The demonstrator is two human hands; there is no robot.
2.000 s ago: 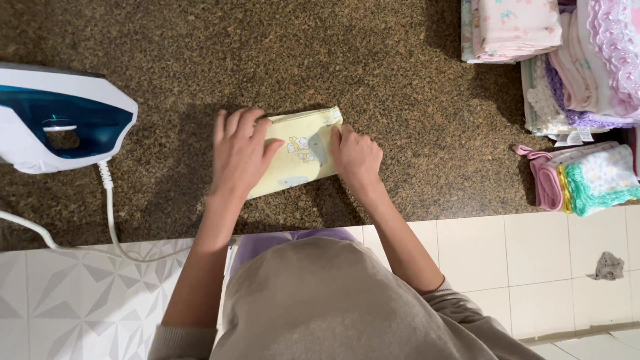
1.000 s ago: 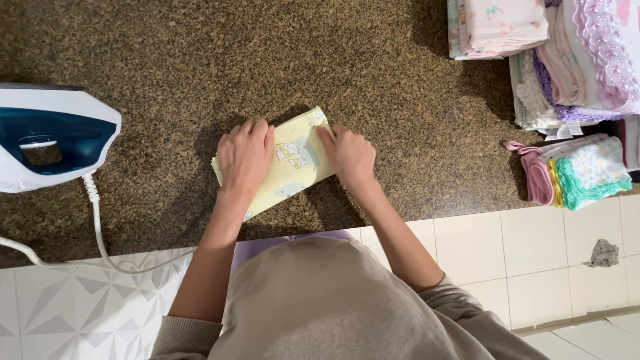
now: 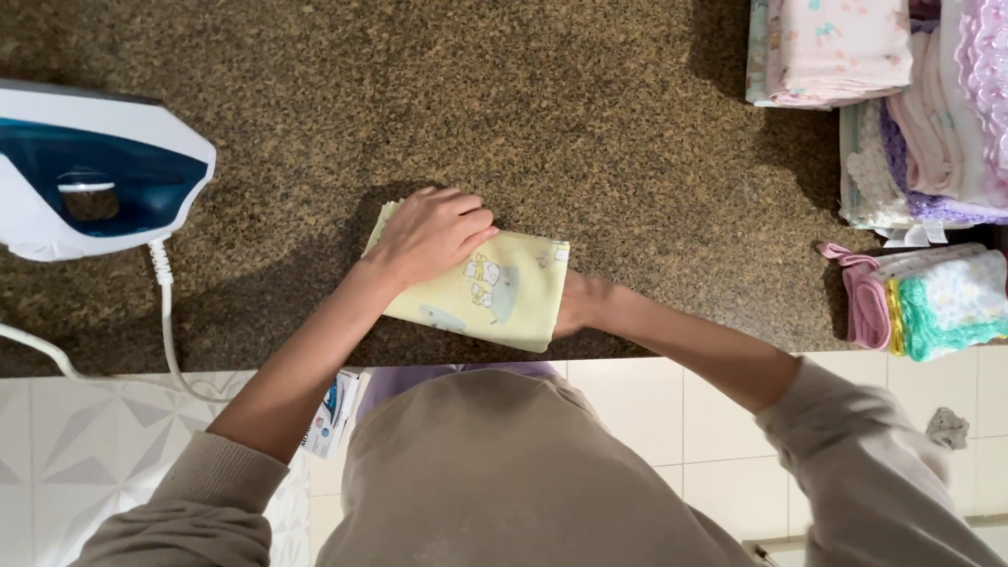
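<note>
A folded pale yellow cloth with printed animal figures point(image 3: 504, 291) lies at the front of the speckled stone counter, slightly tilted. My left hand point(image 3: 437, 232) rests on its upper left part, palm down, fingers close together. At the cloth's right edge, my right hand point(image 3: 576, 303) reaches beneath it; the fingers are hidden, so their grip does not show.
On the left a white and blue clothes iron point(image 3: 150, 181) lies with its cord point(image 3: 169, 315) running over the counter's front edge. Folded pink printed cloths point(image 3: 843, 47), lace-edged cloths point(image 3: 874, 181) and a small stack with green trim point(image 3: 953, 299) stand at right.
My right hand has gone from the top of the cloth to under its right edge. The cloth's right end now tilts downward. My left hand stays on the cloth.
</note>
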